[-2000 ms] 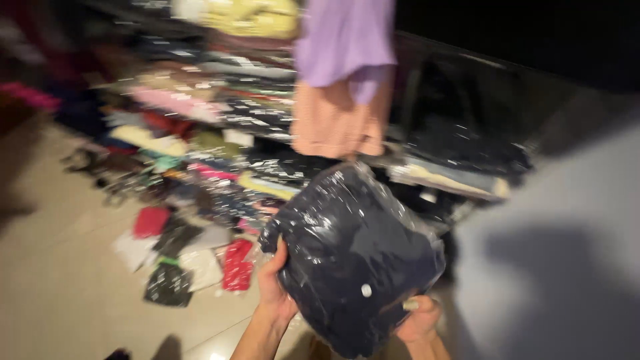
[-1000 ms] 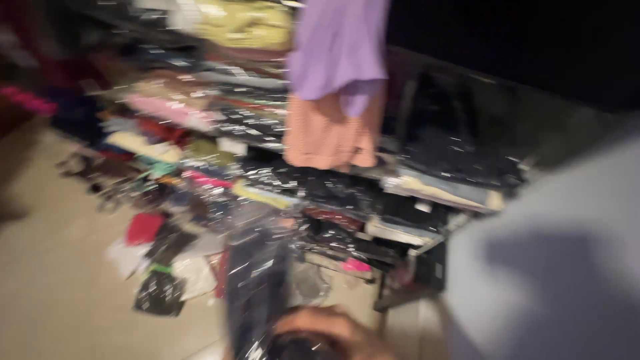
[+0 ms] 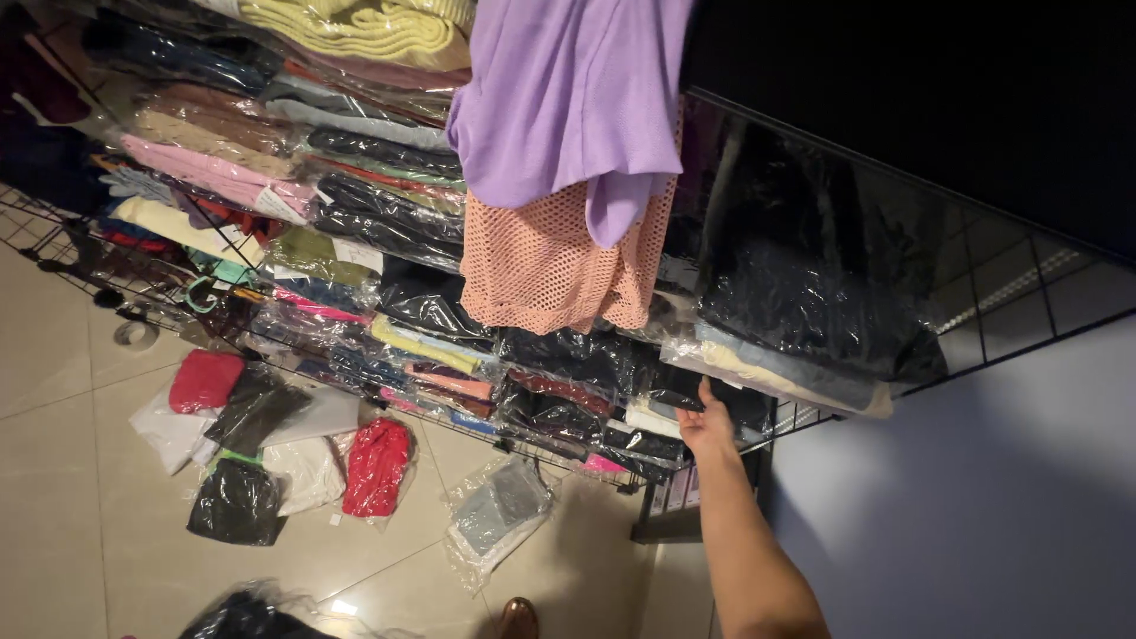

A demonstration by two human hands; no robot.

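Observation:
My right hand (image 3: 707,428) reaches into the lower part of the wire rack, its fingers against the front edge of a dark garment in clear plastic (image 3: 676,393). Whether the fingers are closed on that edge cannot be told. Just below lie pale folded garments (image 3: 652,417). My left hand is not visible. At the bottom edge, a black garment in clear plastic (image 3: 253,614) is partly in view; what supports it is out of frame.
Bagged folded clothes fill the wire rack (image 3: 1056,333). A purple garment (image 3: 572,98) and a peach mesh garment (image 3: 559,266) hang in front. Bagged clothes, including a red one (image 3: 379,468) and a grey one (image 3: 501,506), lie on the tiled floor. A tape roll (image 3: 136,332) is near the rack's left.
Two seconds ago both my hands held a large dark bagged garment in front of the rack. My right hand is now at the rack, and my left hand is out of view.

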